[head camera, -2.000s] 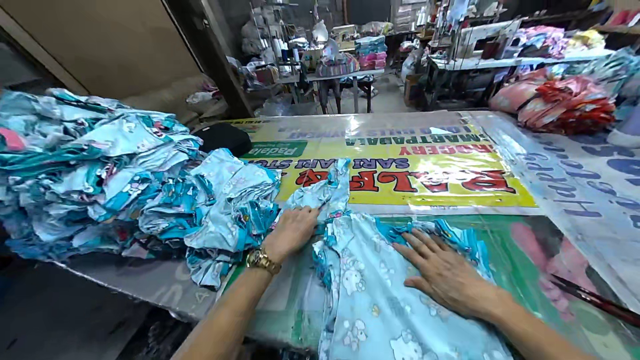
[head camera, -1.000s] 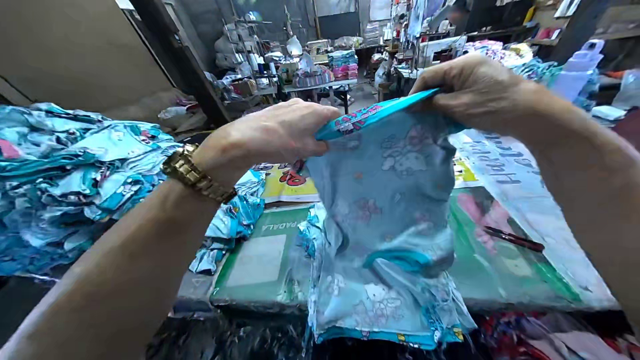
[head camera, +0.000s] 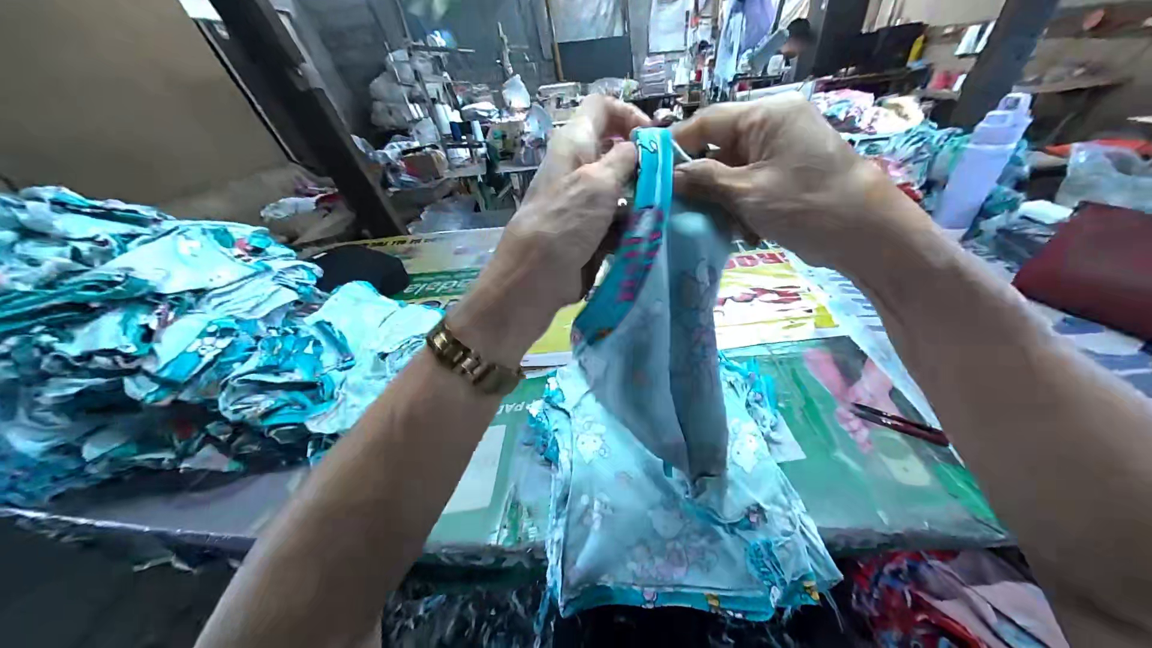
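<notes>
A light blue printed garment (head camera: 693, 360) with a teal band hangs inside out or folded from both hands, above the table. My left hand (head camera: 580, 193), with a gold watch on its wrist, pinches the band at its top edge. My right hand (head camera: 774, 171) grips the same edge from the other side, close to the left. Some fingertips are hidden behind the cloth. Beneath it, another light blue printed garment (head camera: 621, 540) lies flat and hangs over the table's front edge. To the left rises a large heap of similar garments (head camera: 207, 333).
Snips (head camera: 900, 423) lie on the green table cover (head camera: 828, 486) at right. A black item (head camera: 360, 268) sits behind the heap. Farther right are a pale plastic bottle (head camera: 976, 171) and a dark red item (head camera: 1093, 270). A person (head camera: 781, 49) is in the background among sewing machines.
Two seconds ago both hands lay on cloth on the table. They then raised a garment, spread by its band, and have now come close together with the band folded between them.
</notes>
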